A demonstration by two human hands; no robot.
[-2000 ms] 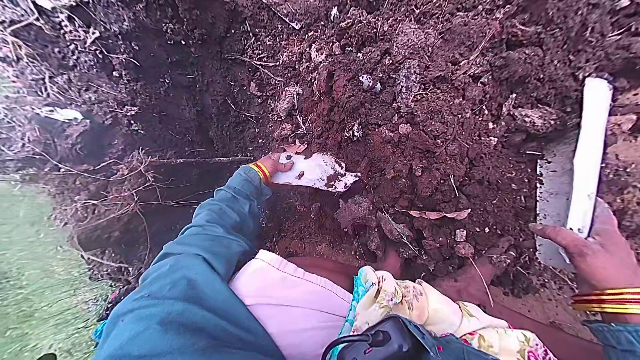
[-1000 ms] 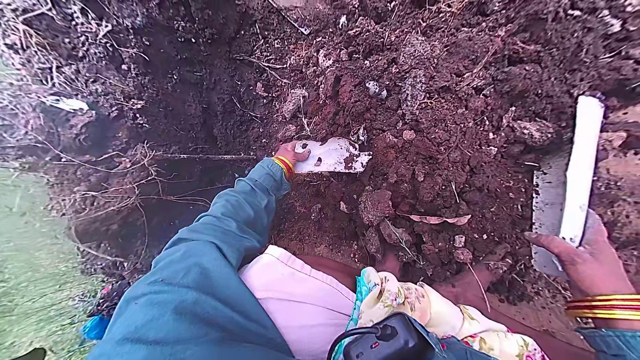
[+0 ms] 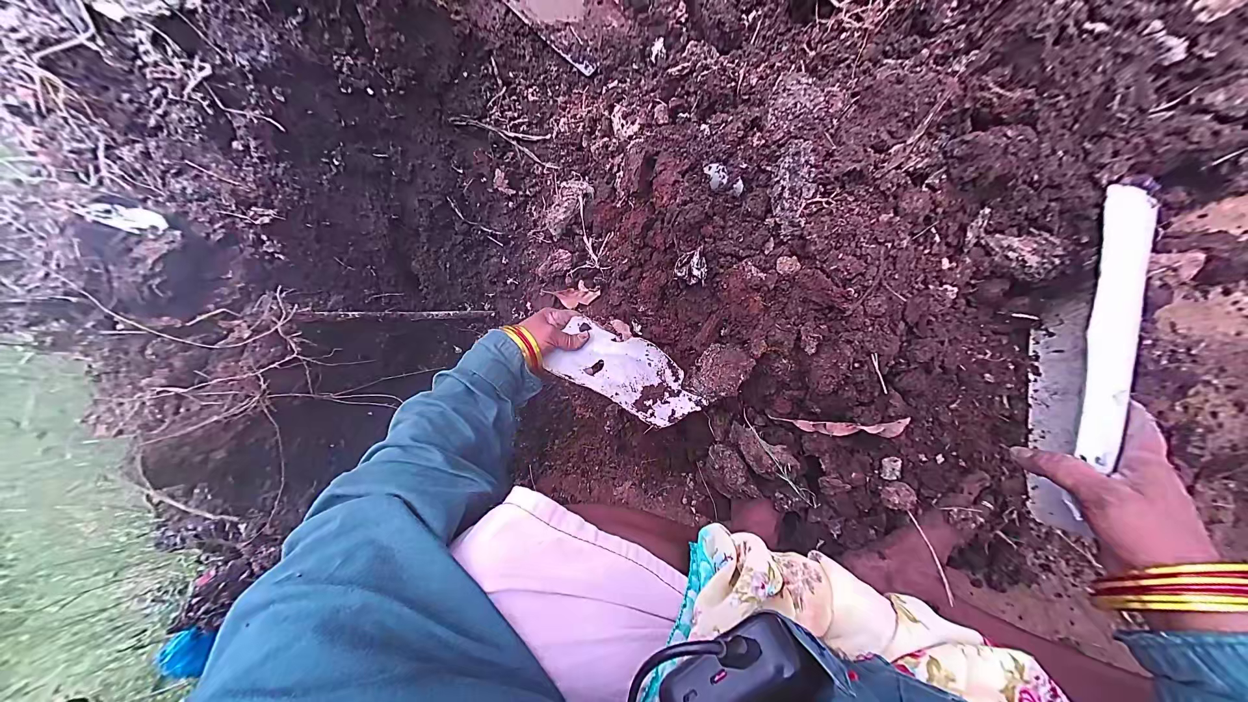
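Observation:
My left hand (image 3: 558, 331), with bangles at the wrist, grips one end of a flat white piece (image 3: 629, 375), apparently plastic, smeared with soil. Its far edge lies against the clods of dark loose soil (image 3: 819, 292). At the right, my right hand (image 3: 1141, 487) is closed around the lower end of a white bar-like handle (image 3: 1116, 322). Beside and under that bar a flat grey metal blade or plate (image 3: 1058, 390) rests on the soil; whether the two are joined, I cannot tell. The fingers of my right hand are partly hidden behind the bar.
Dry roots and twigs (image 3: 244, 380) spread over the left side, near a dark hollow. Green grass (image 3: 78, 517) and a blue plastic scrap (image 3: 185, 651) lie at the lower left. A dry leaf (image 3: 848, 427) rests on the clods. My bare foot (image 3: 907, 556) is on the soil.
Across the frames my left hand shifts over the soil with the white piece, which is now tilted down to the right. My right hand keeps its hold on the white bar.

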